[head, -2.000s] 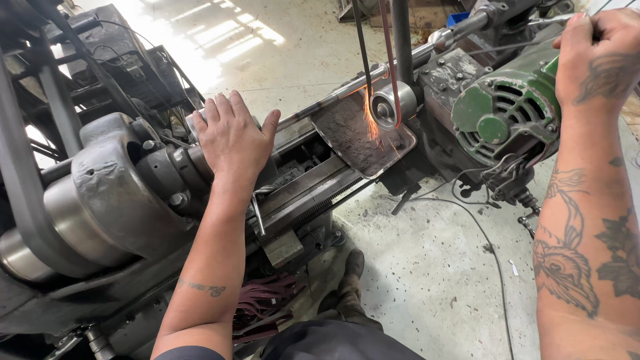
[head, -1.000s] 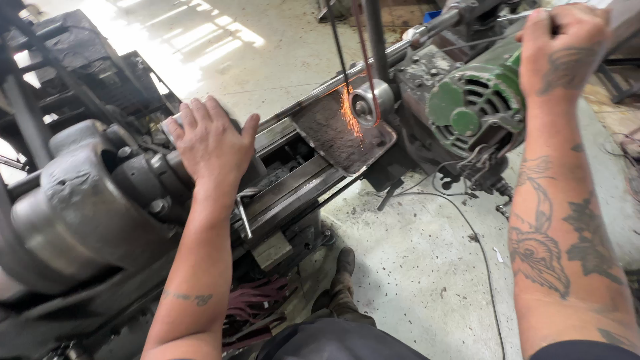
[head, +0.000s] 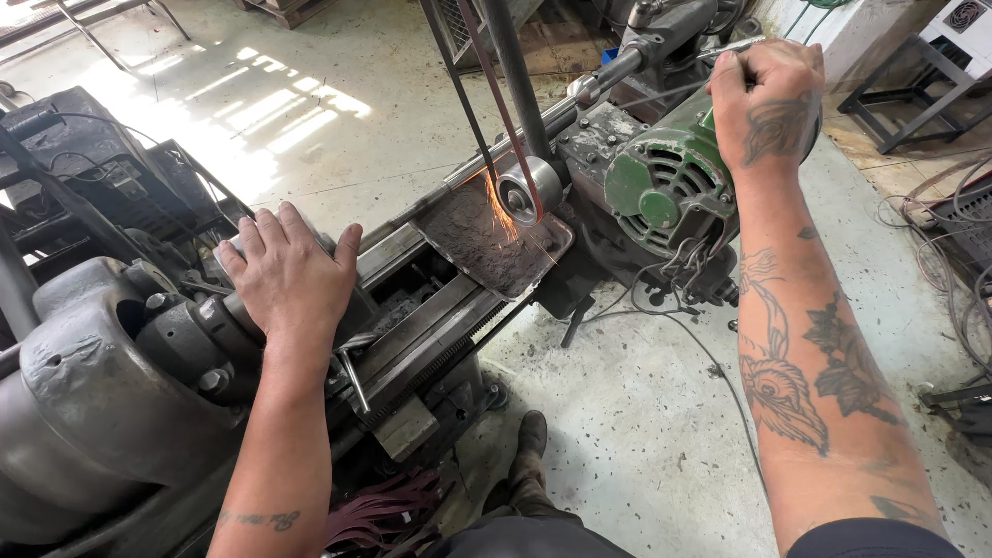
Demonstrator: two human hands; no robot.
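Observation:
My left hand (head: 291,271) lies palm down, fingers apart, on a part beside the lathe's headstock (head: 85,372); the part is mostly hidden under it. At the upper right my right hand (head: 767,101) is curled above a green electric motor (head: 670,182); what its fingers close on is mostly hidden. Between the hands, an abrasive belt (head: 496,85) runs around a metal contact wheel (head: 531,190). Orange sparks (head: 500,209) fall from the wheel onto a metal tray (head: 570,236) of dark grinding dust. The tray sits across the lathe bed (head: 422,333).
Loose cables (head: 717,364) trail from the motor over the floor. Dark red strips (head: 387,508) hang below the bed at the bottom. A tailstock (head: 670,39) stands at the far end, and a black metal stand (head: 922,101) is at the upper right. My boot (head: 532,434) is near the machine base.
Sparks show in all frames, still falling from the wheel. The left hand stays by the headstock and the right hand above the motor. The view has shifted somewhat.

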